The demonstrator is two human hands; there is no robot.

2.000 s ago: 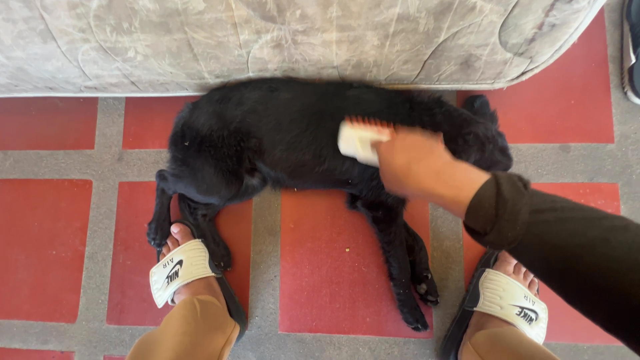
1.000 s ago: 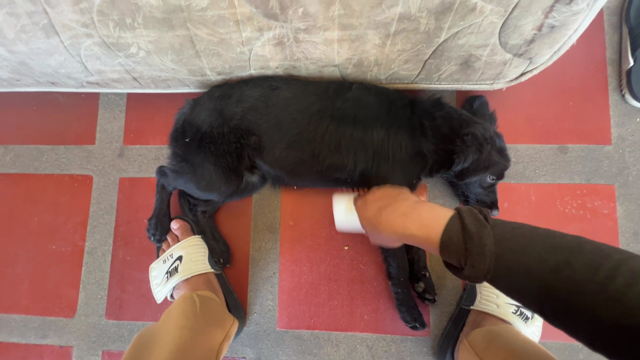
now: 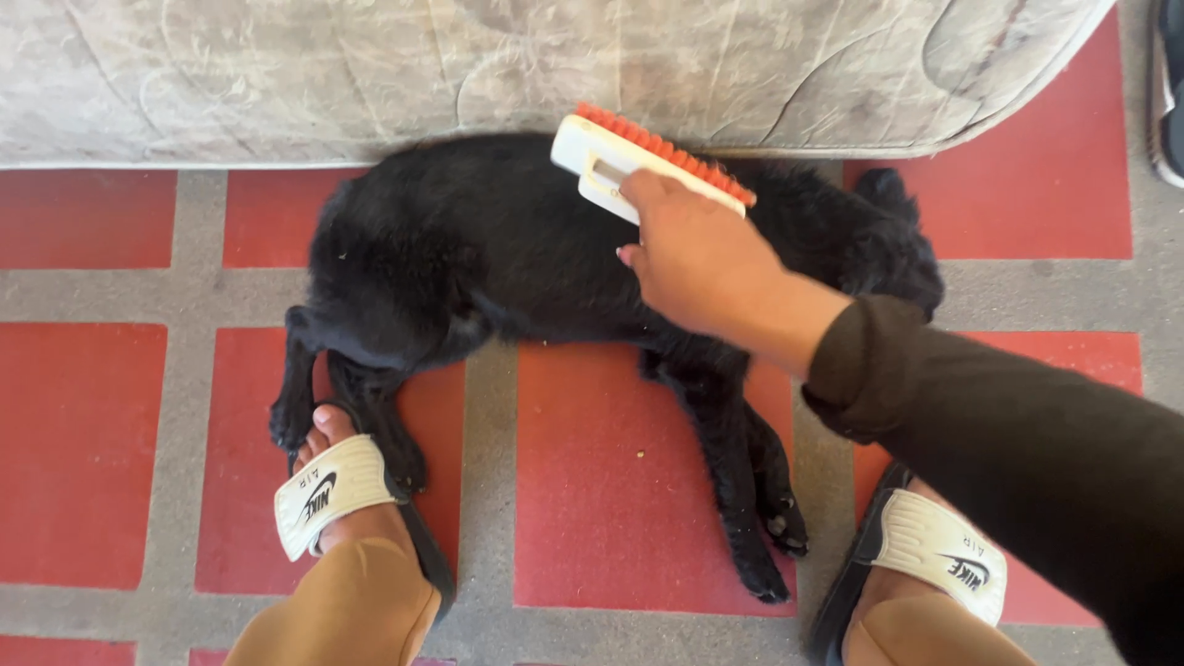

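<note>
My right hand (image 3: 694, 250) grips a white plastic scrub brush (image 3: 606, 157) by its handle, over the upper side of a black dog's body. The orange bristles (image 3: 666, 153) face up and to the right, toward the mattress. The black dog (image 3: 518, 231) lies on its side on the floor, its head at the right and its legs stretched toward my feet. Its eyes cannot be seen. One hind paw lies against my left foot. My left hand is out of view.
A quilted, stained mattress (image 3: 370, 83) runs along the dog's back. My feet in white Nike slides, the left slide (image 3: 333, 490) and the right slide (image 3: 943, 555), rest on red and grey floor tiles (image 3: 601, 518). Part of another shoe (image 3: 1170, 92) shows at the upper right.
My right hand has moved with the brush from the dog's belly side up to its back. The dog's head has turned, and the eye seen a second ago is no longer visible.
</note>
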